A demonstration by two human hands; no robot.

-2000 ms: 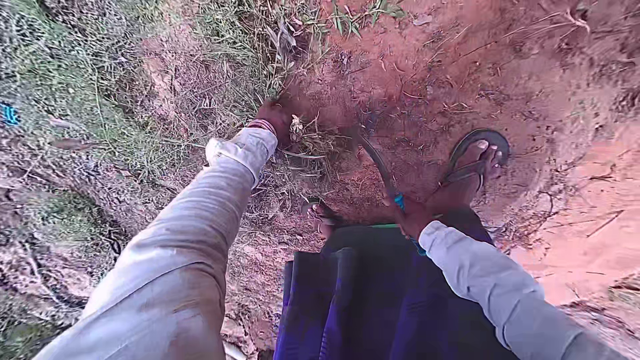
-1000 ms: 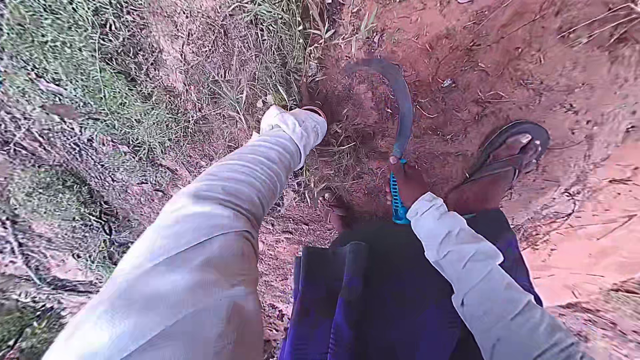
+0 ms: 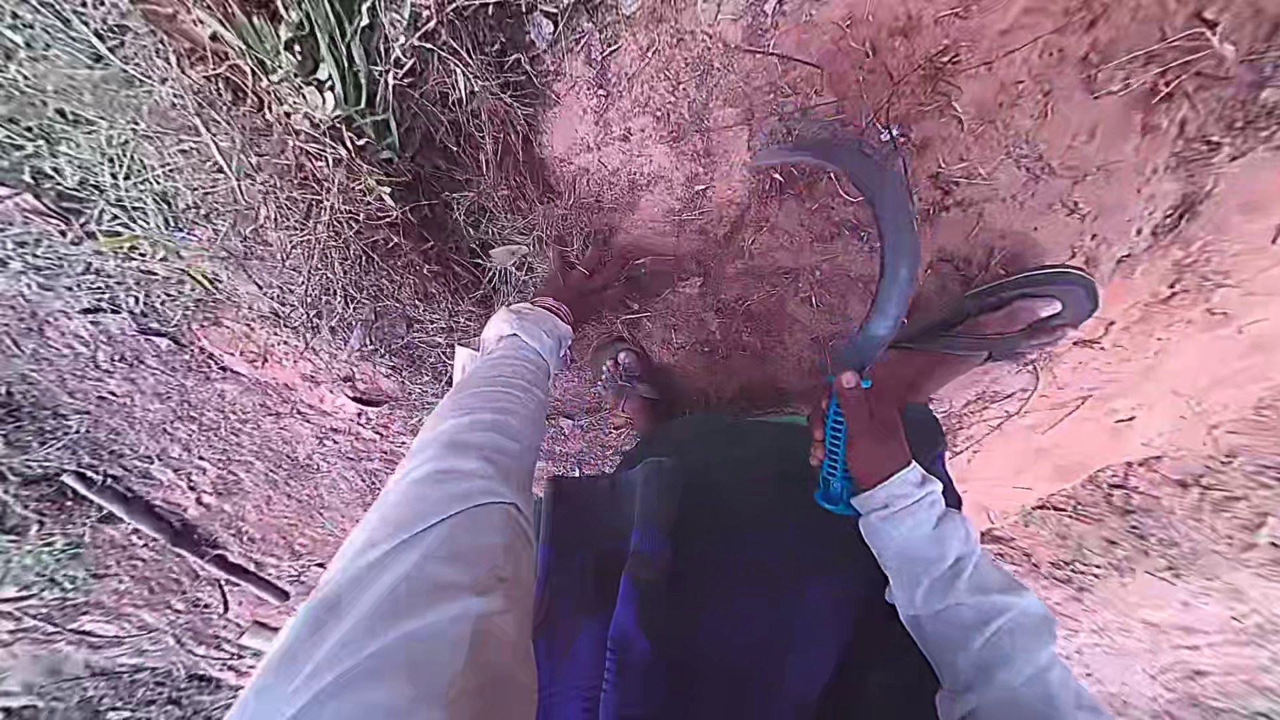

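My right hand [image 3: 868,428] is closed around the blue plastic handle of a sickle [image 3: 893,240]. The curved dark blade rises from the hand over reddish soil, its tip bending to the left. My left hand [image 3: 610,280] is blurred and reaches low over the soil beside dry grass [image 3: 450,190]. Its fingers look spread, and nothing shows in them. Bangles circle the left wrist. Between the two hands, the blade stands well apart from the left hand.
My sandalled foot [image 3: 1010,310] is close to the blade's right side; the other foot [image 3: 628,375] is below my left hand. Green leafy grass [image 3: 345,60] grows at the upper left. A stick [image 3: 175,535] lies at the lower left. Bare reddish ground [image 3: 1130,400] slopes at the right.
The sickle, near the left hand two seconds ago, now stands apart from it with its whole blade in sight. The view has shifted, with a stick now showing at the lower left.
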